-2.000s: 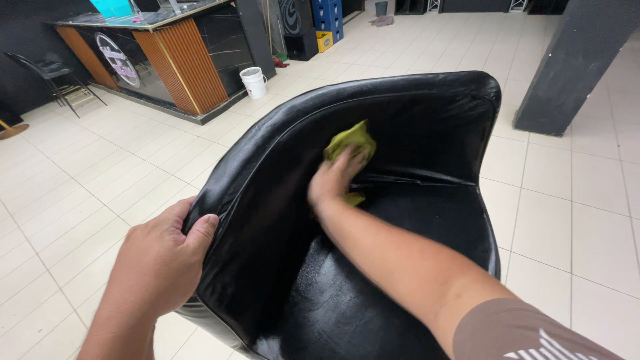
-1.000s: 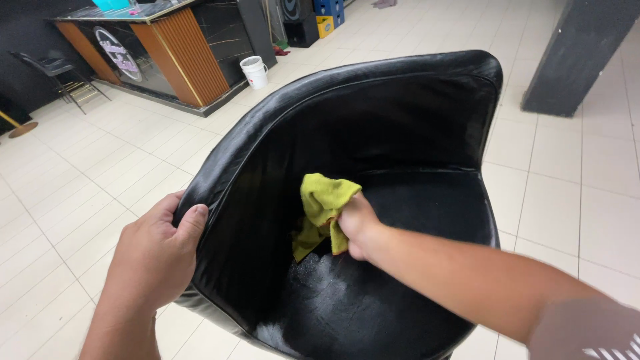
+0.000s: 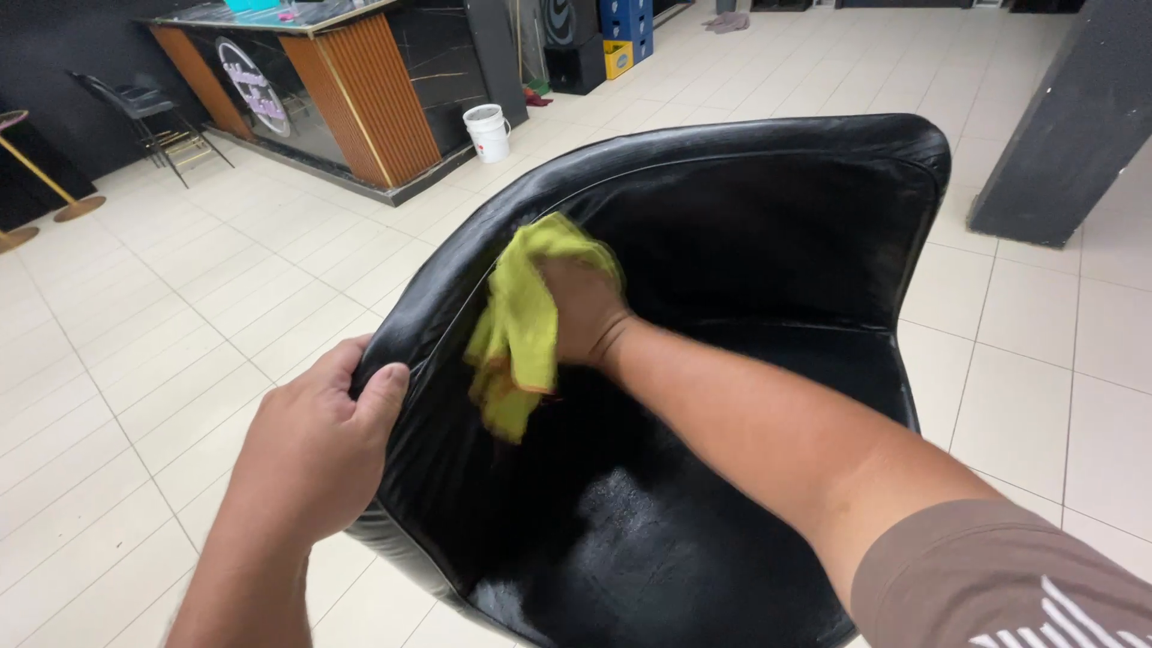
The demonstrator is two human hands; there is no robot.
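A black leather-look tub chair [image 3: 756, 225] with a curved backrest fills the middle of the head view. My left hand [image 3: 319, 436] grips the rolled edge of the backrest at its left end, thumb on the inner side. In my right hand [image 3: 580, 301] is a yellow-green cloth [image 3: 526, 315] with an orange edge, pressed to the inner face of the backrest near its upper seam; the cloth hangs down and is slightly blurred. The fingers of that hand are partly hidden by the cloth. Whitish, shiny patches show on the seat [image 3: 630, 531].
Behind the chair, a white bucket [image 3: 487, 133] stands on the tiled floor beside a bar counter [image 3: 373, 108] with wooden slats. A bar stool [image 3: 148, 108] is at the upper left, a dark pillar [image 3: 1066, 126] at the right. Crates [image 3: 627, 36] stand at the back.
My right hand with the cloth has moved from low near the seat, one second ago, up and left onto the inner backrest. My left hand keeps its hold on the edge.
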